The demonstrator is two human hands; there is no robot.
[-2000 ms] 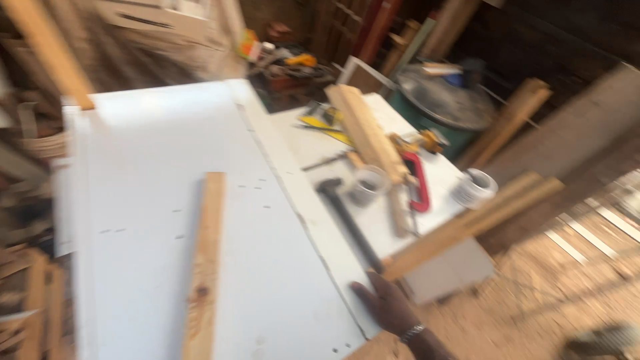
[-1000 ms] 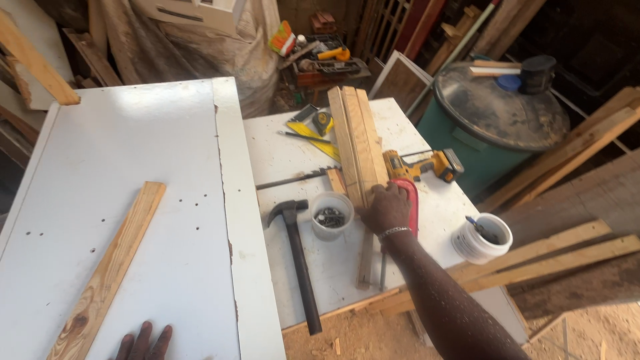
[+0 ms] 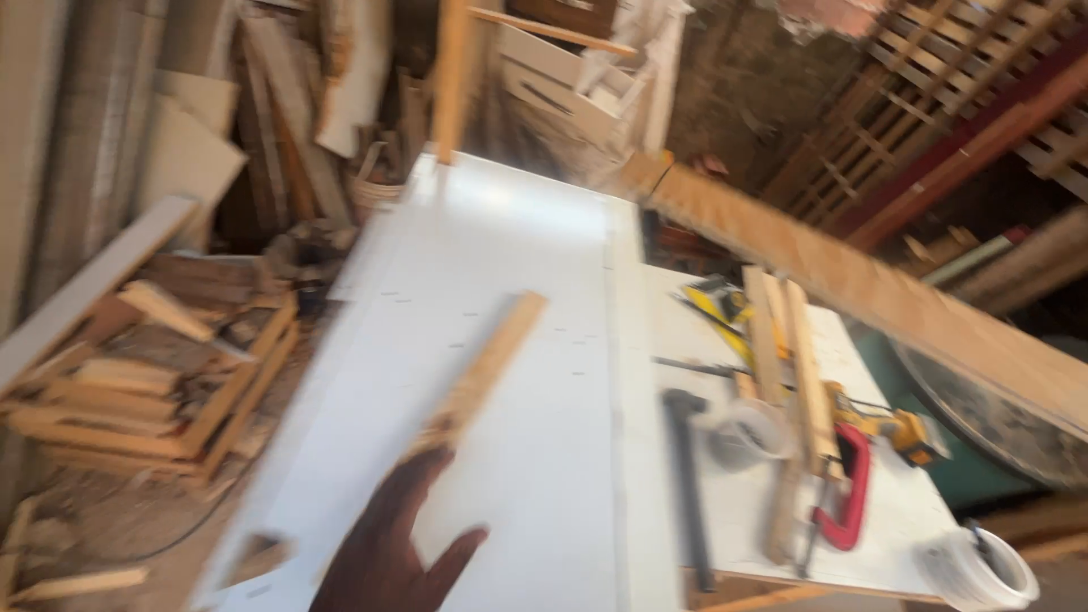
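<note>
My left hand (image 3: 399, 527) is over the lower end of a short wooden strip (image 3: 489, 370), thumb spread out to the right; contact with the strip is unclear in the blur. The strip lies on a large white panel (image 3: 544, 476). My right hand is out of view. A long wooden plank (image 3: 850, 272) slants across the right side above the side table, and its far end bears a dark line. On that table lie a claw hammer (image 3: 690, 484), a clear cup (image 3: 752, 433), several wooden strips (image 3: 813, 374), a red clamp (image 3: 854, 489) and a yellow cordless drill (image 3: 905, 429).
A yellow square (image 3: 718, 323) lies at the side table's far left, and a white tub (image 3: 982, 565) stands by its near right corner. Behind is a teal drum (image 3: 977, 467). Wooden frames with offcuts (image 3: 127, 399) lie on the floor at left. An upright post (image 3: 450, 85) stands at the panel's far edge.
The long plank now crosses the right side; it was not in view before. My right hand, at the strips on the side table a second ago, has left view. My left hand is now over the short strip.
</note>
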